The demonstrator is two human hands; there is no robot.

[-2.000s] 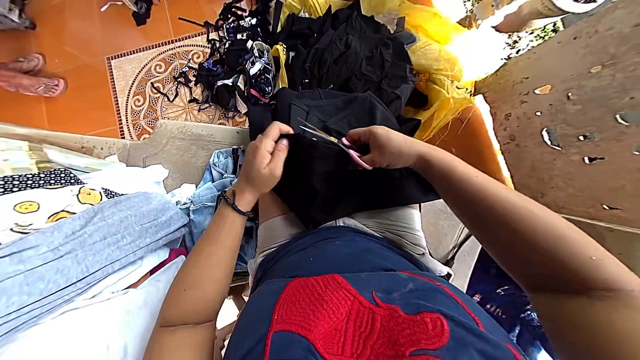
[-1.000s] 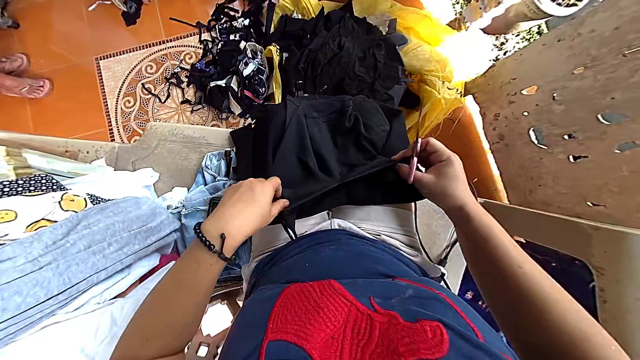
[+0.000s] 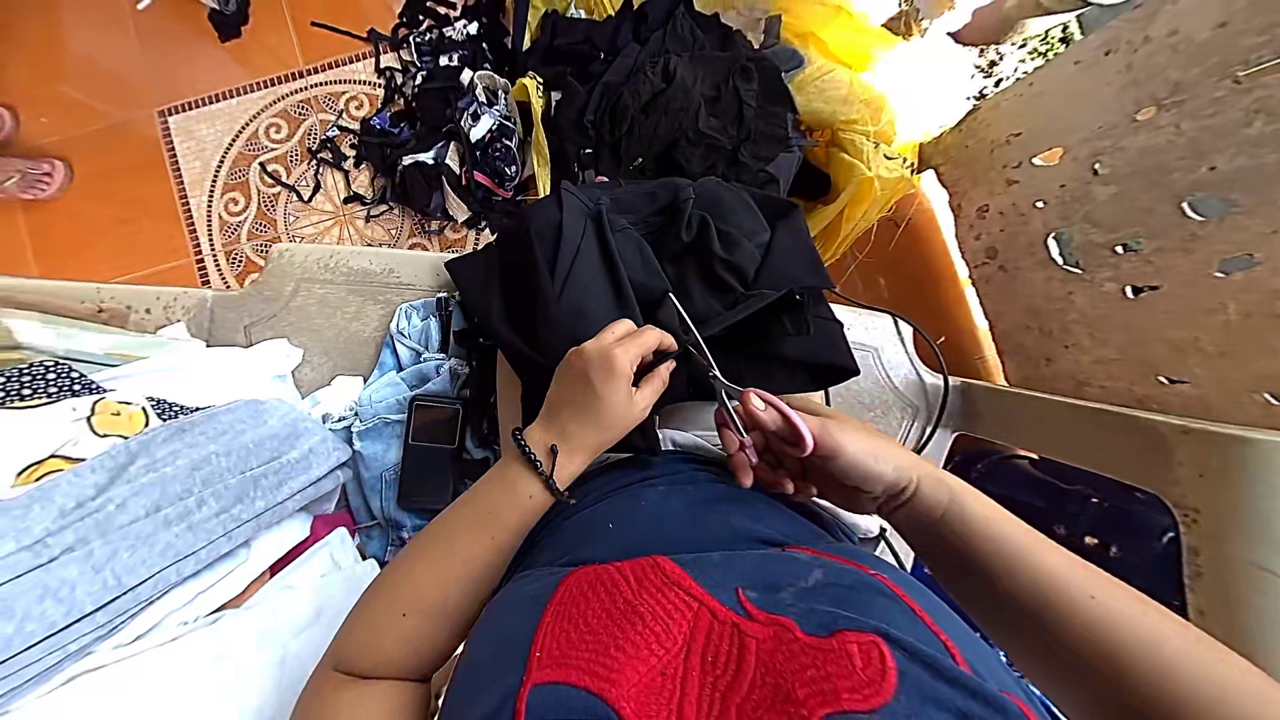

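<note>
A black cloth garment (image 3: 640, 260) is spread over my lap. My left hand (image 3: 610, 385), with a dark braided bracelet at the wrist, pinches a bit of the black cloth between thumb and fingers. My right hand (image 3: 800, 450) has its fingers in the pink handles of a pair of scissors (image 3: 712, 365). The blades are parted and point up and to the left, over the garment and just right of my left fingertips. Whether they touch the cloth cannot be told.
Black clothes (image 3: 690, 110) lie by a yellow plastic sack (image 3: 850, 150) in front. Cloth scraps (image 3: 440, 130) cover part of the mosaic floor. At left are folded grey cloth (image 3: 170, 510), jeans (image 3: 385, 440) and a small black device (image 3: 430, 450). A person's foot (image 3: 35, 178) shows at far left.
One second ago my hands were apart at the two sides of the garment; now they are close together near its middle. The scissors have swung from upright beside my right fingers to across the cloth, blades parted.
</note>
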